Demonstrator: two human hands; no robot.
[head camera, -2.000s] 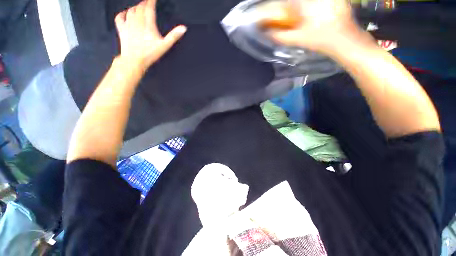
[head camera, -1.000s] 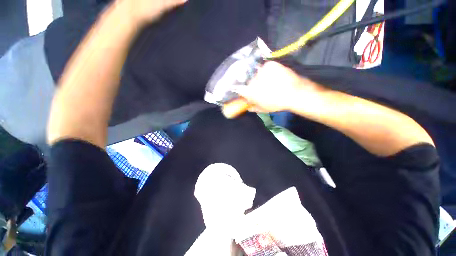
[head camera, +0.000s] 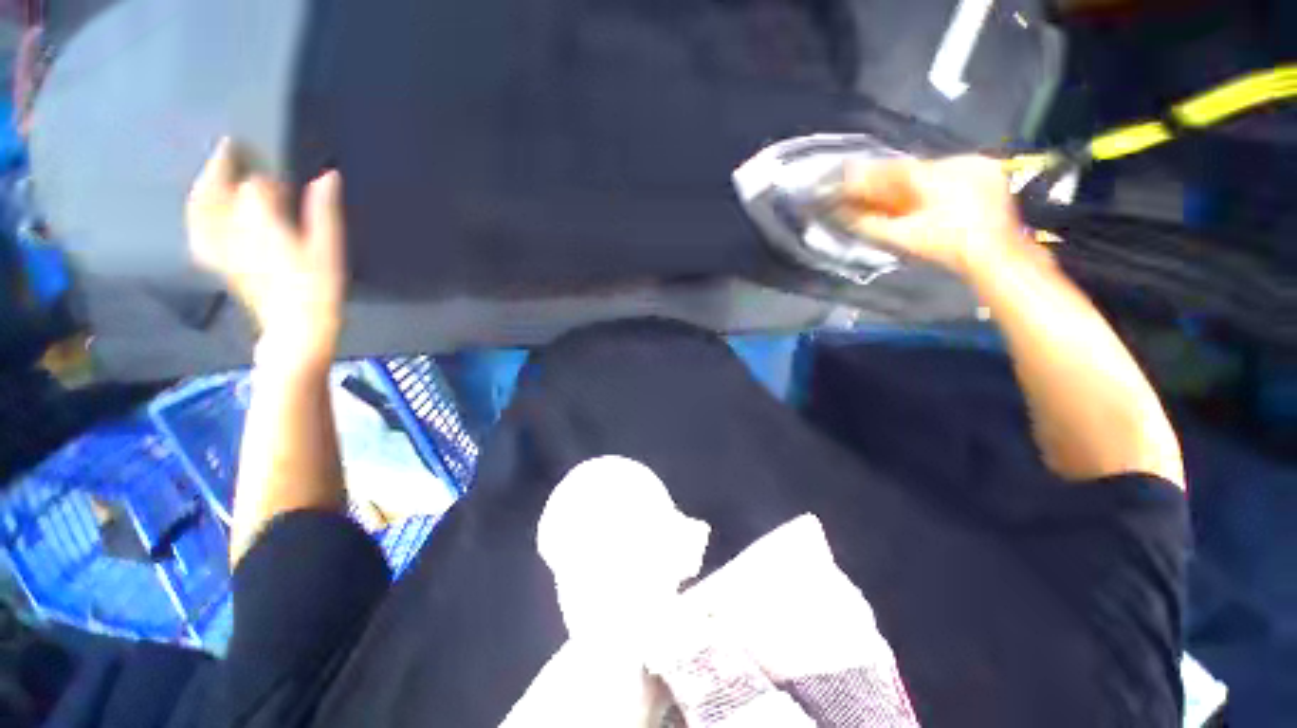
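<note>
A black garment (head camera: 541, 157) lies spread over the grey padded pressing board (head camera: 164, 128). My right hand (head camera: 946, 206) is closed around the handle of the silvery steam iron (head camera: 797, 185). The iron is at the right part of the cloth, its pointed end to the left; the blur hides whether its sole touches. My left hand (head camera: 270, 242) is at the left edge of the cloth, over the grey board, fingers apart and blurred, holding nothing that I can see.
A yellow hose (head camera: 1195, 111) runs from the iron to the upper right. Blue plastic baskets (head camera: 107, 498) are below the board at the left. A white strip (head camera: 962, 50) shows on a dark surface at the top right. My black shirt with white print fills the lower view.
The iron in my right hand has moved right and turned so its tip points left. My left hand has come down and back to the cloth's left edge. The view has shifted.
</note>
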